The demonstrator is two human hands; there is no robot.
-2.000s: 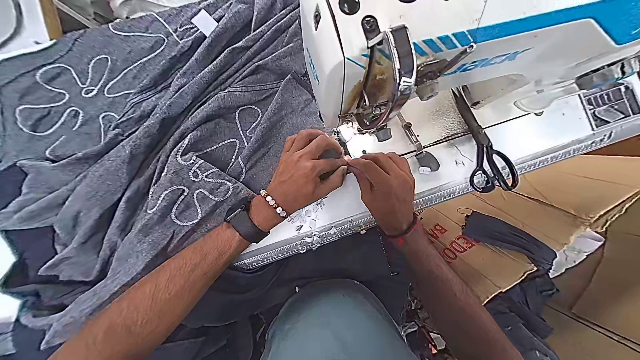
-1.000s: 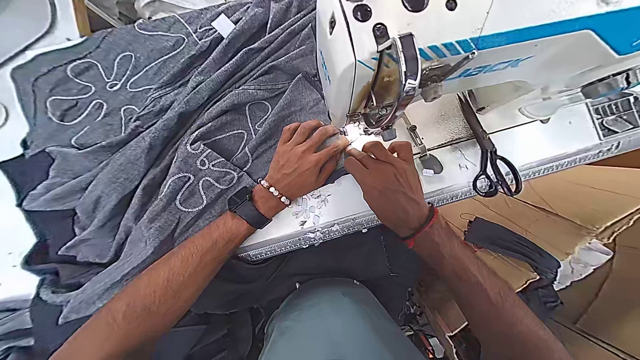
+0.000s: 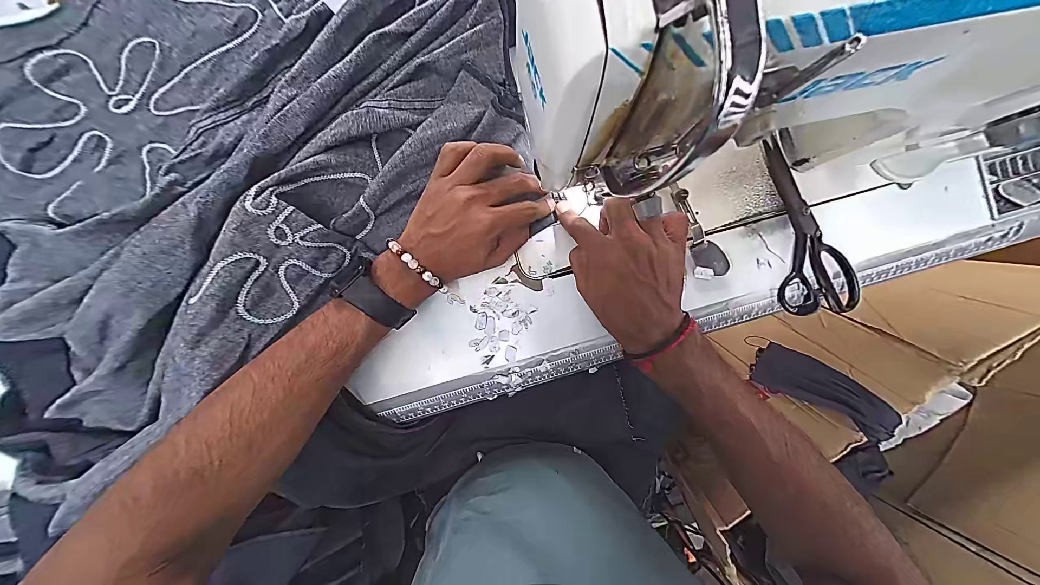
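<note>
A white and blue Jack sewing machine (image 3: pixel 569 89) stands at the upper right. My left hand (image 3: pixel 475 211), with a bead bracelet and a dark watch at the wrist, grips the edge of a grey garment (image 3: pixel 325 146) by the needle area. That garment, with white cord loops on it, spreads over the left side. My right hand (image 3: pixel 630 272), a red and black band at its wrist, has its fingertips at the same small piece of fabric, touching the left fingertips just in front of the presser foot. Whether the right fingers pinch the fabric is hard to tell.
Black-handled scissors (image 3: pixel 812 268) lie on the machine bed, right of my right hand. Small pale scraps (image 3: pixel 500 321) are scattered near the table's ruler edge (image 3: pixel 520 378). Cardboard (image 3: pixel 918 325) with a dark cloth strip (image 3: pixel 825 390) lies below on the right. My knee is under the front edge.
Both hands stay close together by the needle area. My right hand has turned flatter, its index finger now stretched toward the left fingertips. The small scraps on the bed are more exposed than two seconds ago.
</note>
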